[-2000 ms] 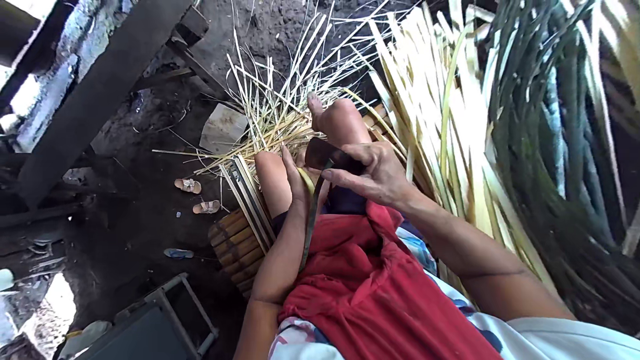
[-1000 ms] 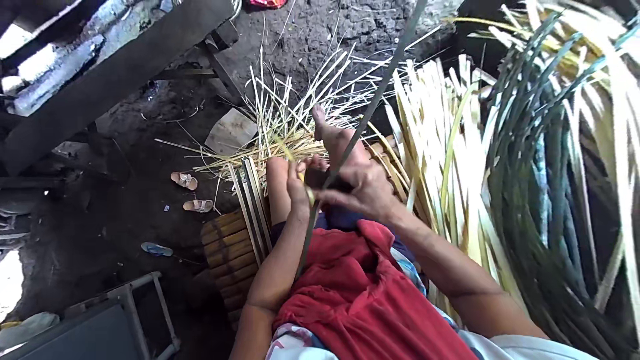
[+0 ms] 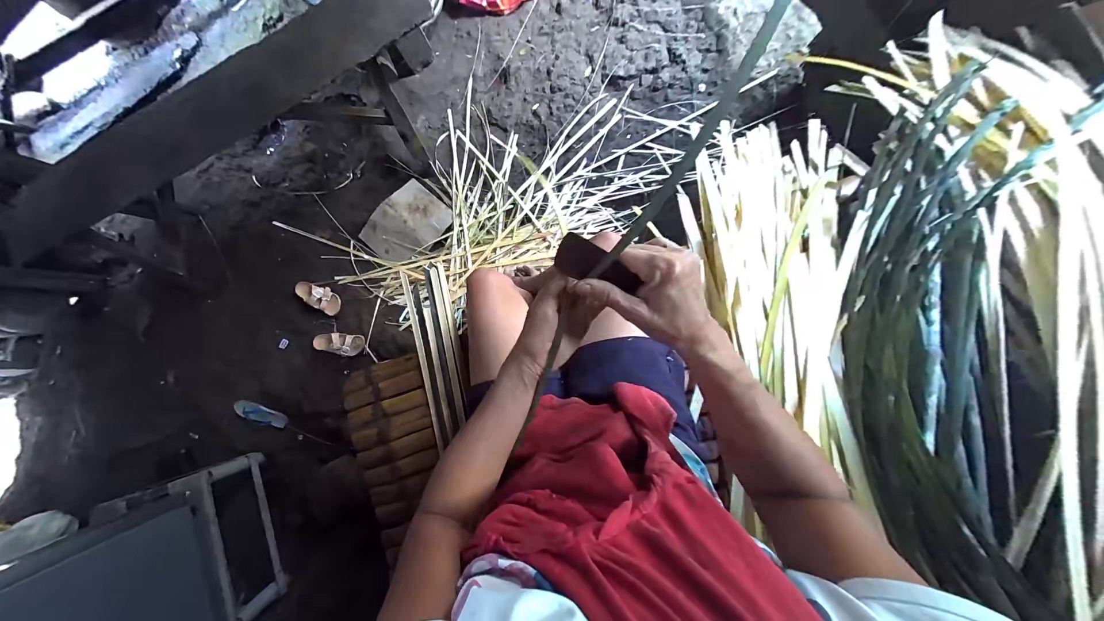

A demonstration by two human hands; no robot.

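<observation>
A long dark green strip of plant material (image 3: pixel 681 168) runs from the top of the view down between my hands and across my left forearm. My left hand (image 3: pixel 552 315) closes on the strip above my lap. My right hand (image 3: pixel 668 289) grips a dark, broad-bladed tool, seemingly a knife (image 3: pixel 595 260), whose blade lies against the strip close to my left fingers. My right thumb presses near the strip. The two hands nearly touch. A red cloth (image 3: pixel 604 483) covers my lap.
Thin pale strips (image 3: pixel 509 216) lie heaped on the ground beyond my knees. Bundles of pale strips (image 3: pixel 750 250) and green strips (image 3: pixel 914 345) stand at right. I sit on a slatted bamboo bench (image 3: pixel 388 423). Sandals (image 3: pixel 339 344), a blue slipper (image 3: pixel 260 414) and a metal frame (image 3: pixel 216 535) are at left.
The long strip now extends up past my hands to the top of the view, unlike two seconds ago. My right hand with the blade, blurred one second ago, has come back close to my left hand.
</observation>
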